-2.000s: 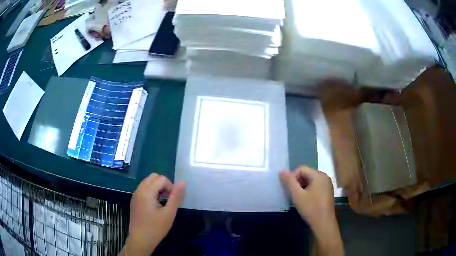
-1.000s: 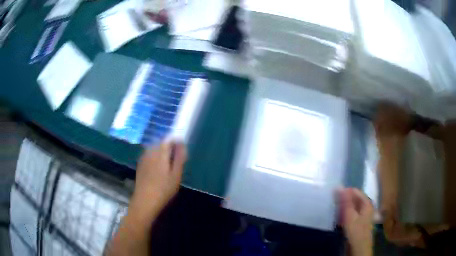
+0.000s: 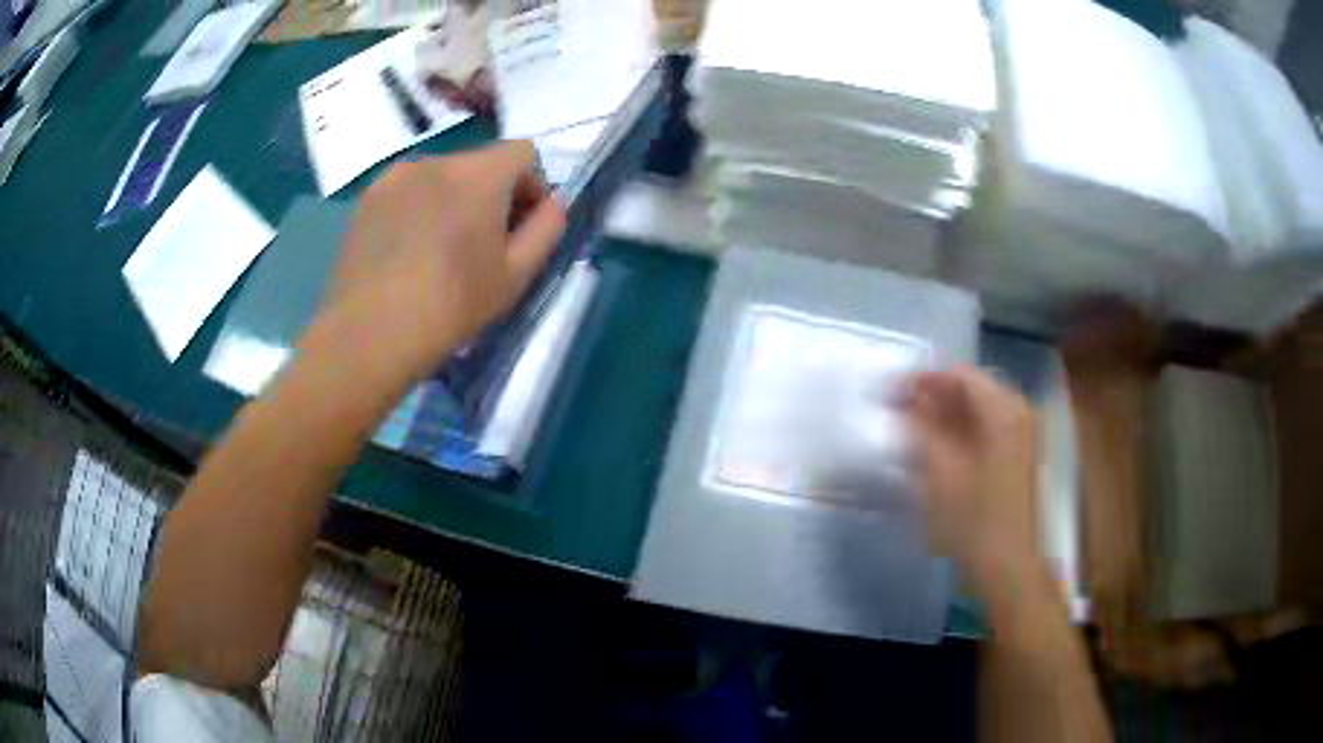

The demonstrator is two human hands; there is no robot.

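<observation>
My left hand (image 3: 443,254) is over the blue solar cell strings at left, its fingers closed on the upper edge of a cell string (image 3: 592,171) that stands tilted up, seen nearly edge-on. More cell strings (image 3: 435,421) with a white side band lie below it, partly hidden by my hand and forearm. A flat pale grey cover sheet (image 3: 784,559) lies at centre with the glowing square showing through. My right hand (image 3: 965,436) is blurred over the sheet's right side, fingers bent; whether it holds anything cannot be told.
White sheet stacks (image 3: 842,131) stand behind the work. An opened brown carton (image 3: 1124,494) with a grey-green stack is at right. Paper notes (image 3: 348,116), a marker pen (image 3: 405,102) and a loose white paper (image 3: 196,261) lie at left. A wire mesh cart (image 3: 109,537) is at lower left.
My left hand has moved up over the cell strings and lifted one edge. My right hand has moved from the sheet's lower right corner up over its right side.
</observation>
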